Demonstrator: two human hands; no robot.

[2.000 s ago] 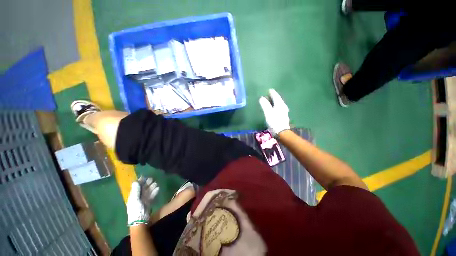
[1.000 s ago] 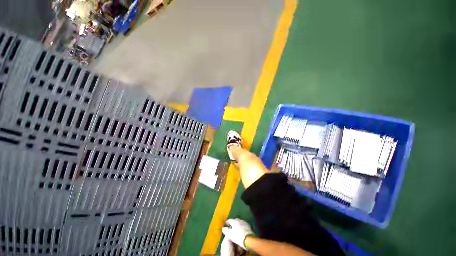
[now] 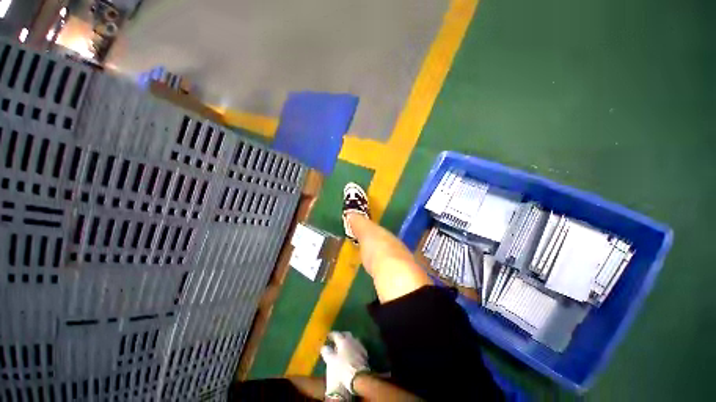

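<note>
My right hand (image 3: 347, 357), in a white knitted glove, is near the bottom edge, left of my black-clothed leg. Its fingers point up and left. My left hand (image 3: 336, 386), also white-gloved, is mostly hidden under or beside it and cut off by the edge. No part shows in either hand, but the grip is unclear. Right of the leg is a blue bin (image 3: 628, 318) with silver flat metal parts (image 3: 577, 263) in several upright and leaning groups. Two small silver stacks (image 3: 308, 250) lie on the floor near my shoe.
A tall grey slotted wall of parts (image 3: 133, 228) fills the left, on a wooden pallet (image 3: 271, 314). A blue sheet (image 3: 318, 129) lies at its far corner. My shoe (image 3: 356, 206) is by the yellow lane line (image 3: 408, 118).
The view has swung left, towards the grey wall. My hands, apart two seconds ago, are now close together beside my leg. The bin's parts look much the same.
</note>
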